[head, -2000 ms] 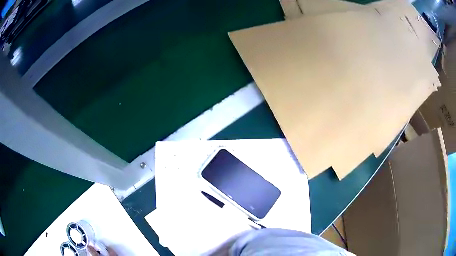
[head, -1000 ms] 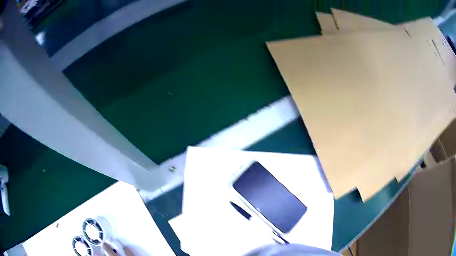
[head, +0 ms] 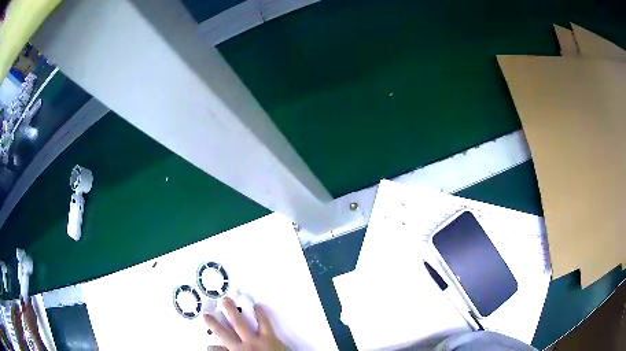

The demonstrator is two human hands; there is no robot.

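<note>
Two white handheld fans with grey-ringed, spoked heads lie side by side on the large white sheet, at the bottom left of centre: a left fan and a right fan. Their handles run down toward the picture's bottom edge and hardly stand out from the sheet. My right hand is cut off by the bottom edge. Its fingers are spread over the handle area just below the heads, with no clear grip visible. My left hand is not in view.
A pale post crosses the view. Beyond it, a single fan lies on the green conveyor. A smartphone and pen lie on papers; cardboard sheets are at right. Another person's hand shows at far left.
The view has swung left, so the post, papers and cardboard shift right in the picture. More of the two fans and my right hand shows. The conveyor fan and other person's hand came into view.
</note>
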